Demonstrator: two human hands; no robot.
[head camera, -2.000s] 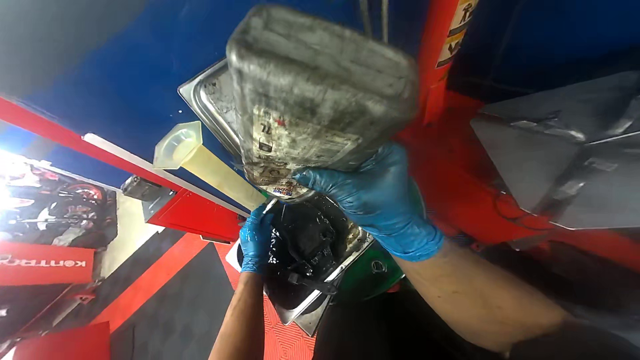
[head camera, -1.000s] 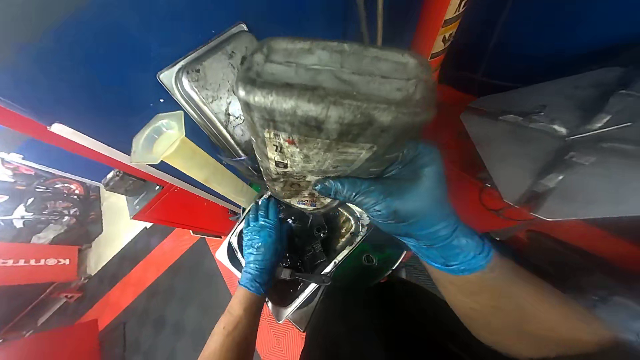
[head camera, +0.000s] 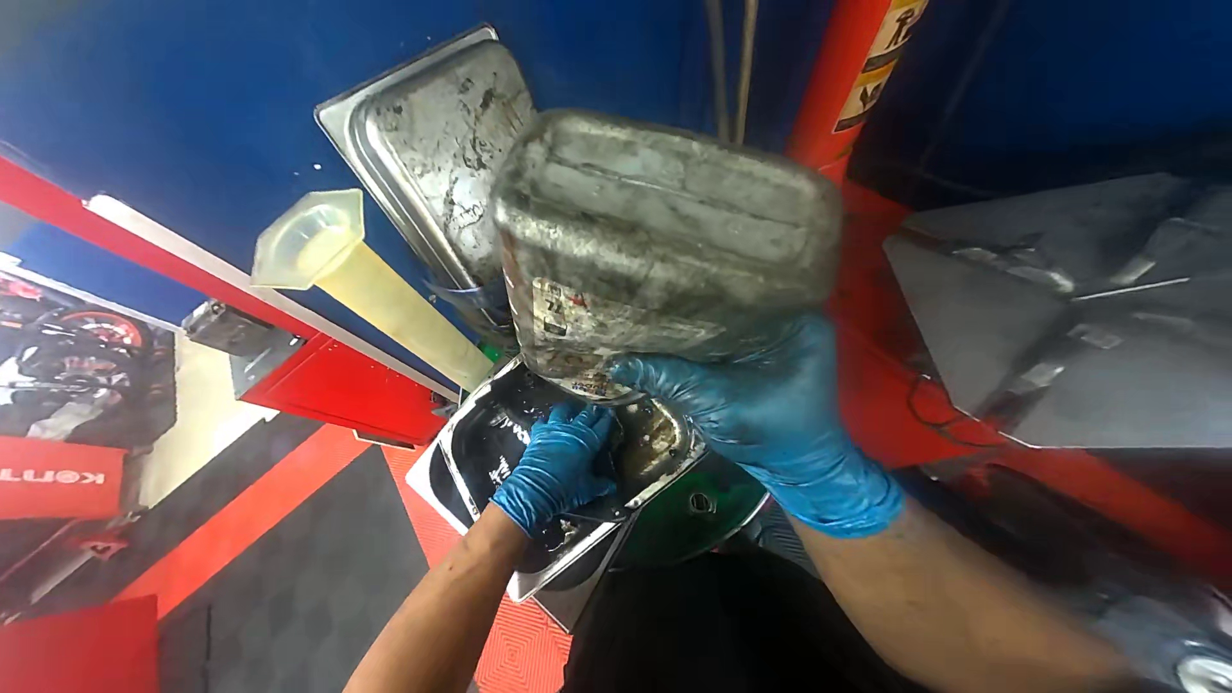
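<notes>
My right hand (head camera: 770, 414), in a blue glove, grips a grimy plastic canister (head camera: 664, 241), held tilted with its base up. Its lower end hangs over a metal pan (head camera: 452, 481) that is wet with dark liquid. The canister's mouth is hidden from view. Inside the pan is my left hand (head camera: 563, 462), also gloved, with its fingers bent near the canister's lower end; whether it holds something dark there I cannot tell. Beneath the pan stands a green drum (head camera: 698, 520).
A stained metal tray (head camera: 452, 144) leans against the blue wall. Beside it stands a tall yellowish plastic measuring cylinder (head camera: 385, 298). A red post (head camera: 837, 87) rises behind the canister. Grey metal plates (head camera: 1088, 318) lie at the right, and a red cabinet (head camera: 342, 395) is at the left.
The dark part under my left hand, visible in the pan earlier, is now mostly out of sight. My right hand still holds the canister over the pan.
</notes>
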